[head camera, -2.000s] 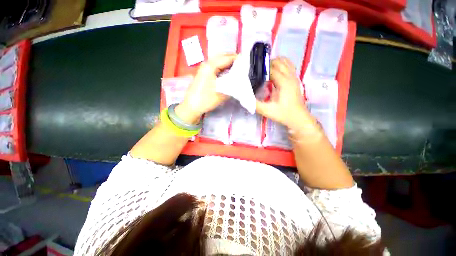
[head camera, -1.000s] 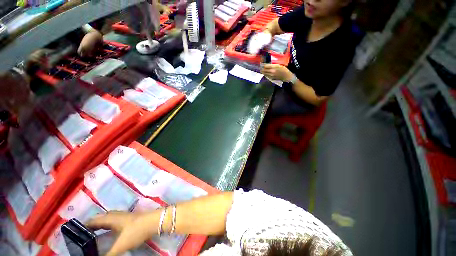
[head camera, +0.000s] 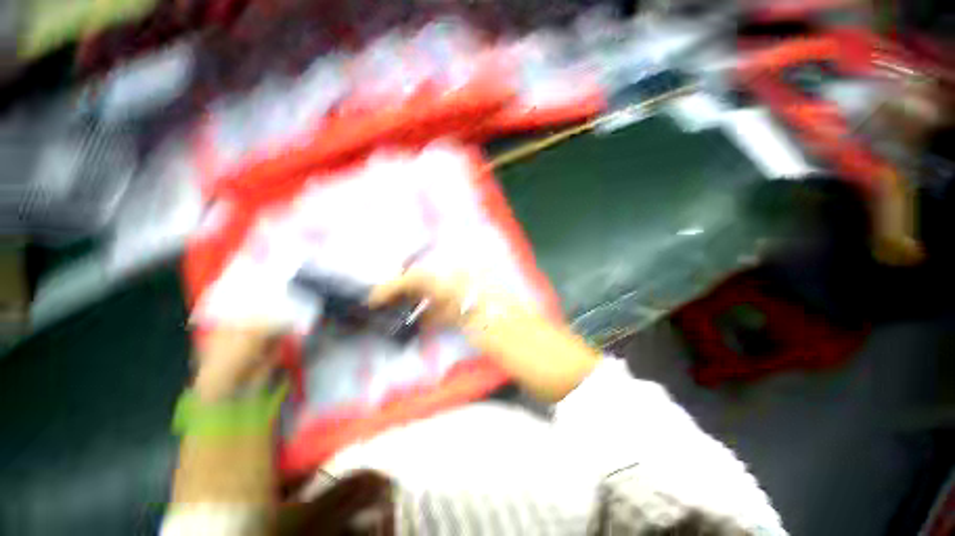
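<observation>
The picture is strongly blurred. A dark mobile phone (head camera: 340, 293) is above the red phone tray (head camera: 539, 277) in front of me. My right hand (head camera: 435, 298) grips its right part. My left hand (head camera: 239, 361), below a green wristband, is at the tray's left side, close to the phone's left end. A whitish shape lies between it and the phone; I cannot tell whether this hand holds it. Whitish bags (head camera: 387, 204) fill much of the tray, their slots smeared by the blur.
Stacked red trays (head camera: 387, 120) with whitish bags stand behind. The dark green bench (head camera: 628, 199) runs to both sides. A red stool (head camera: 754, 330) stands at the right. Another person's arm (head camera: 895, 215) shows at the far right, beside a red tray.
The view has swung back from the right-hand bench to the tray in front. My left hand with the green wristband has come into view. The phone is now between my hands over the tray.
</observation>
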